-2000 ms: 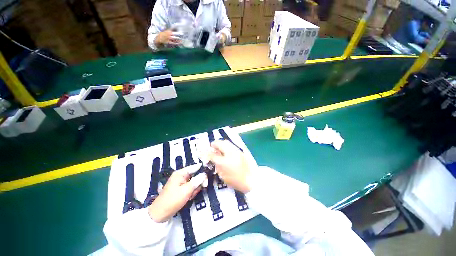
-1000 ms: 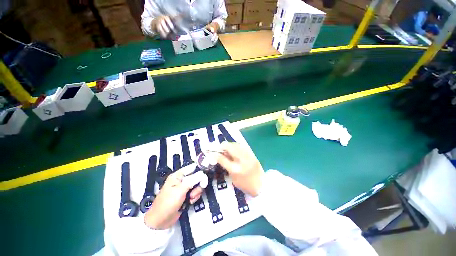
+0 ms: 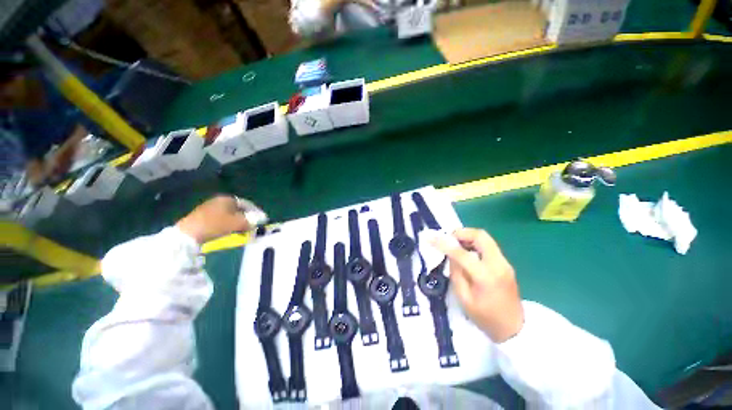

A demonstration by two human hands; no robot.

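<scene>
Several black watches (image 3: 343, 327) lie in rows on a white sheet (image 3: 261, 376), straps stretched lengthwise. My right hand (image 3: 485, 280) is above the sheet's right side, pinching a small white wipe (image 3: 432, 247) over the strap of the rightmost watch (image 3: 433, 284). My left hand (image 3: 217, 218) is at the sheet's far left corner, its whitish fingertips close together beside small dark parts (image 3: 271, 229). Whether it grips anything cannot be told. No watch shows in either hand.
A yellowish bottle with a metallic top (image 3: 564, 194) and crumpled wipes (image 3: 658, 220) are on the green bench at right. Open white boxes (image 3: 349, 104) line the belt beyond the yellow rail (image 3: 514, 182). Across it are a person's sleeve (image 3: 313, 16), tan cardboard (image 3: 490, 30) and stacked boxes (image 3: 587, 20).
The view has turned left. My hands have parted: the left moved to the sheet's far left corner, the right to its right side. The watch held between them is no longer in my hands.
</scene>
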